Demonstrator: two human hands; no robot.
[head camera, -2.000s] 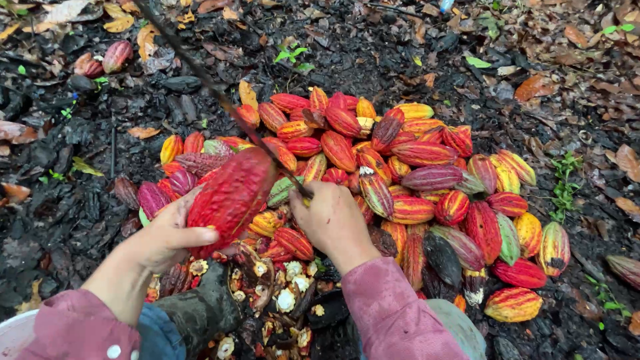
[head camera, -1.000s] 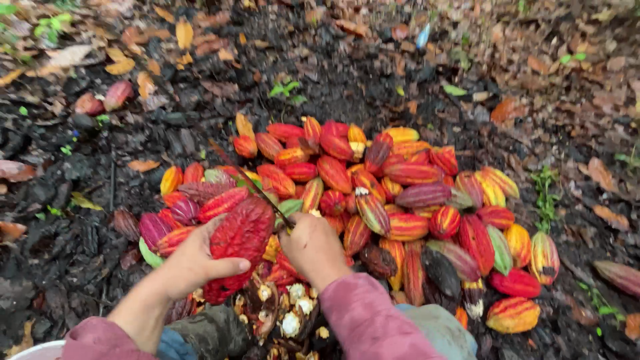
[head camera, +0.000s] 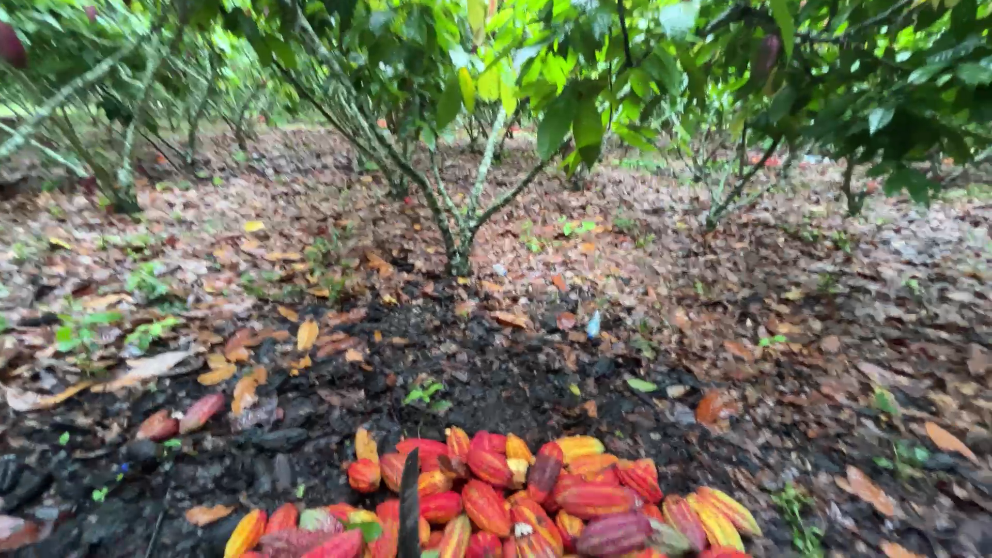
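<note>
A heap of red, yellow and purple cacao pods fills the lower middle of the head view, its near part cut off by the bottom edge. In front of the heap, the dark blade of a machete or long knife points upward, its lower end outside the picture. Neither of my hands is in view, so what they hold is hidden. Two reddish cacao pods lie apart on the dark ground to the left.
A cacao tree with several pale stems stands beyond the heap. Leafy branches hang across the top. Brown leaf litter covers the ground, with small green seedlings and a small bluish-white scrap behind the heap.
The view has tilted up strongly, showing trees. Both hands, the red pod in my left hand and the opened husks near my feet have left the picture. The blade now stands nearly upright.
</note>
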